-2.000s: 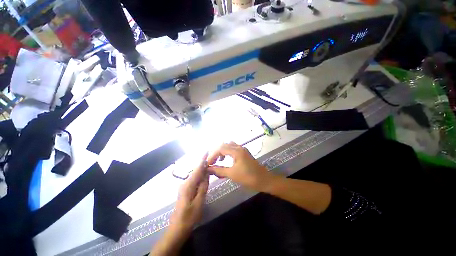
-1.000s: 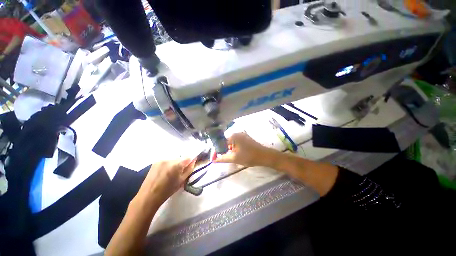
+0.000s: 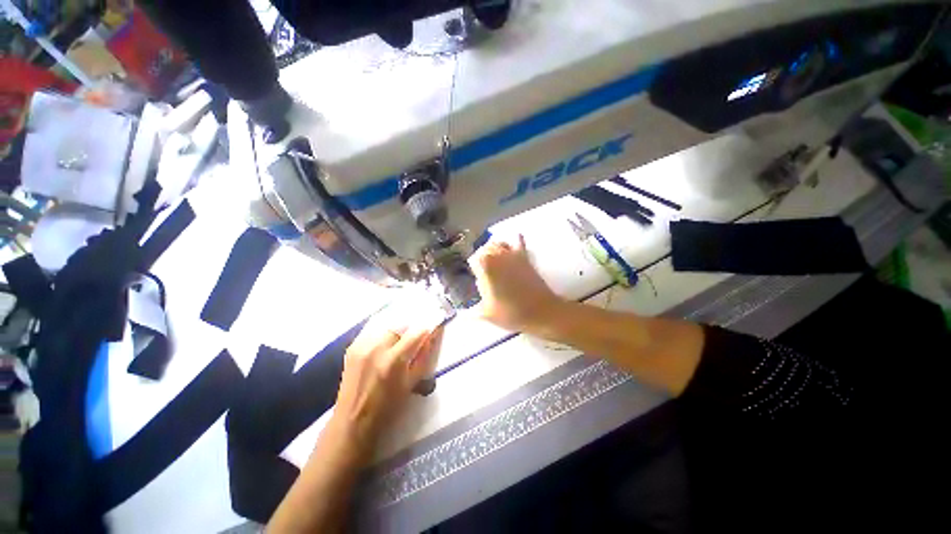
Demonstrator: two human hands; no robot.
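The white JACK sewing machine stands across the table. Its needle area is washed out by bright light. A dark grey block sits beside the needle. My left hand is in front of the needle area, fingers bent down at the table. My right hand is right of the grey block, touching or very near it, fingers curled and partly hidden behind it. Glare and the fingers hide whatever either hand holds. A small dark end shows below my left fingers.
Black cut pieces lie at left by a long black bundle and a white-and-black curled piece. Thread snips, thin black strips and a black band lie right. A scale runs along the front edge.
Both hands moved from near the front edge up to the needle area. Since the middle frame, my left hand has moved closer to the needle, and the curled loop below it is mostly hidden. The view shifted.
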